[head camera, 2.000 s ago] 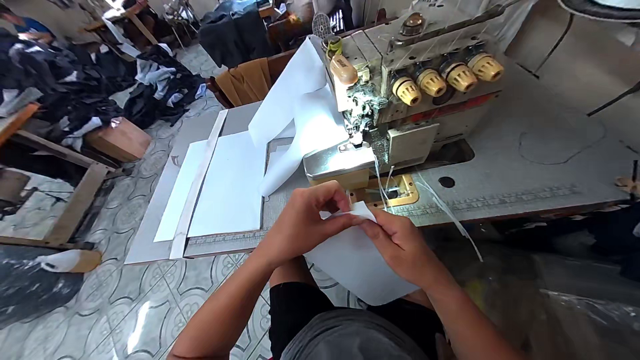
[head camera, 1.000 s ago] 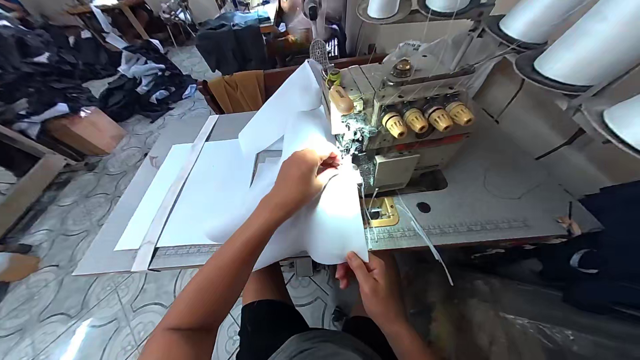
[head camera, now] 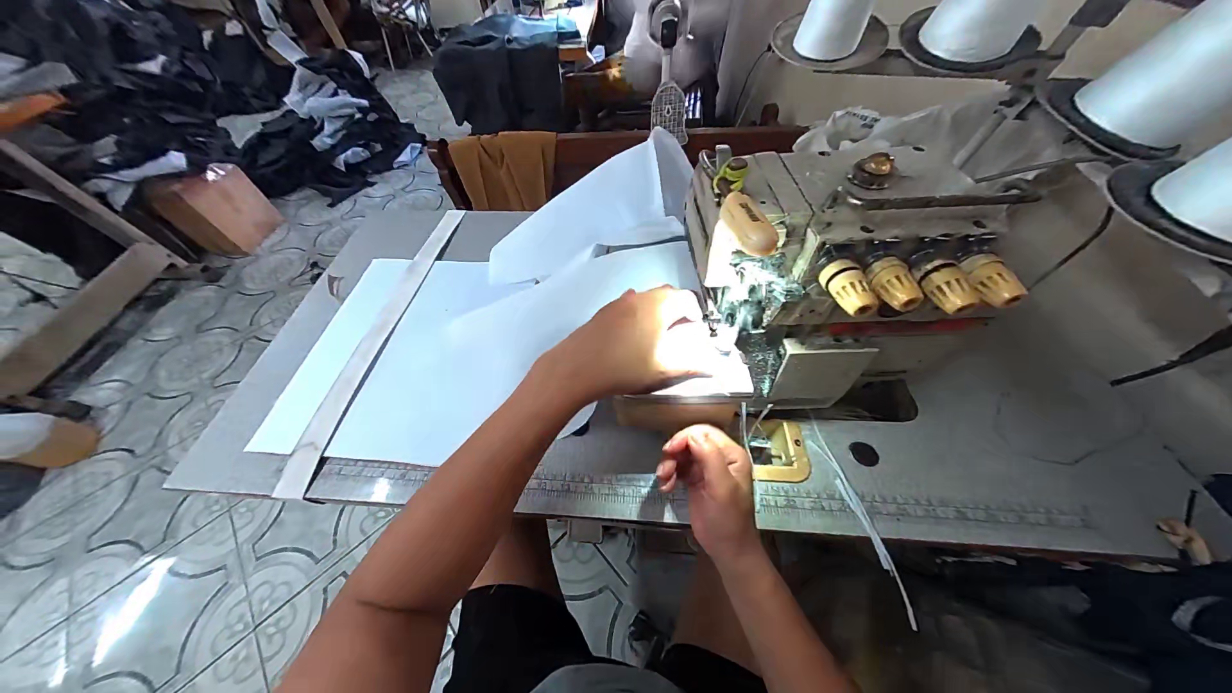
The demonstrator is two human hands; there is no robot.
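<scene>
An overlock sewing machine (head camera: 866, 212) stands on the table, its lamp lighting the needle area. My left hand (head camera: 640, 342) lies at the lit plate, just left of the presser foot, on white fabric (head camera: 587, 298) that spreads left and behind the machine's front; glare hides its fingertips. My right hand (head camera: 710, 472) is raised in front of the machine, above the table's front edge, with fingers curled and no fabric seen in it. White thread tails (head camera: 866, 510) hang over the edge beside a yellow metal frame (head camera: 789, 450). More white sheets (head camera: 414, 385) lie at left under a pale strip (head camera: 371, 351).
A measuring tape (head camera: 924, 505) runs along the table's front edge. White thread cones (head camera: 1155, 72) stand on a rack at upper right. A brown cloth (head camera: 505, 168) hangs over a wooden rail behind. A cardboard box (head camera: 214, 207) and dark fabric heaps (head camera: 327, 120) are on the floor at left.
My right hand has let go of the fabric's near corner and now is raised before the machine. The fabric has moved away from the table's front edge, further back; my left hand remains near the needle area.
</scene>
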